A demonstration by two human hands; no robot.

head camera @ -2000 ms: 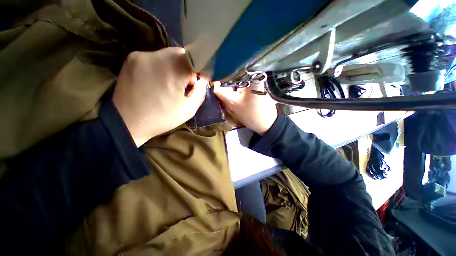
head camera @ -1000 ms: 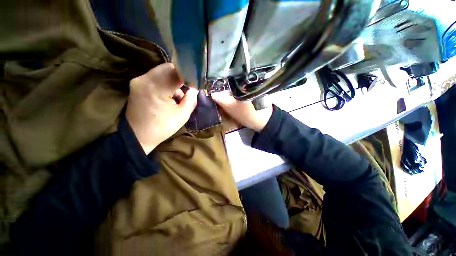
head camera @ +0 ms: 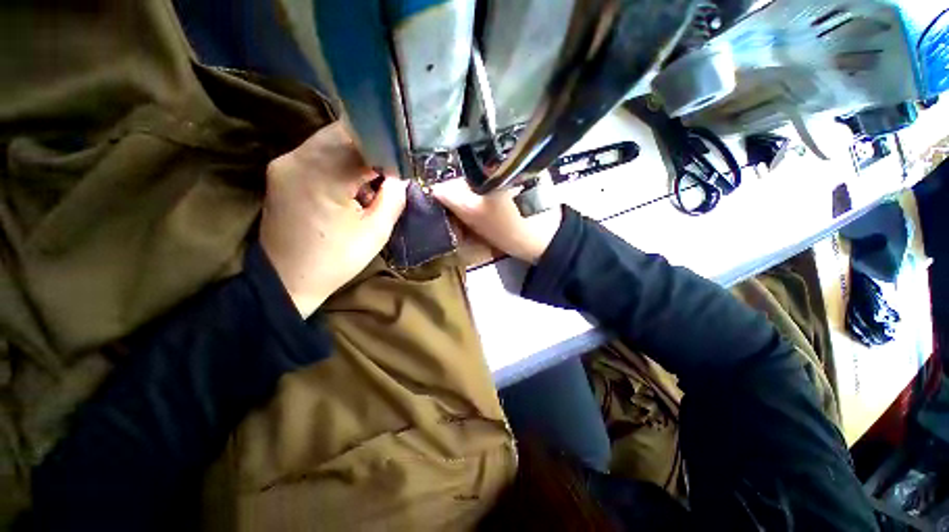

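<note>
The brown garment [head camera: 364,384] spreads over the left side and down past the table's front edge. A small dark facing piece [head camera: 425,231] with a stitched edge lies on it between my hands. My left hand [head camera: 325,218] pinches the cloth just left of the needle area, thumb and finger together. My right hand [head camera: 491,216] is at the right of the dark piece, its fingertips close under the sewing machine head [head camera: 437,78]. The needle is hidden, and what the right fingertips hold is not clear.
Black shears [head camera: 708,177] and slim black thread snips [head camera: 595,162] lie on the white table [head camera: 666,234] to the right. More brown cloth [head camera: 640,416] hangs below the table edge. A dark cloth and a black bundle [head camera: 872,310] lie on a surface at far right.
The view has shifted, so the machine head covers less and the snips and shears show more fully. Both hands stay at the dark piece, with little movement against the cloth.
</note>
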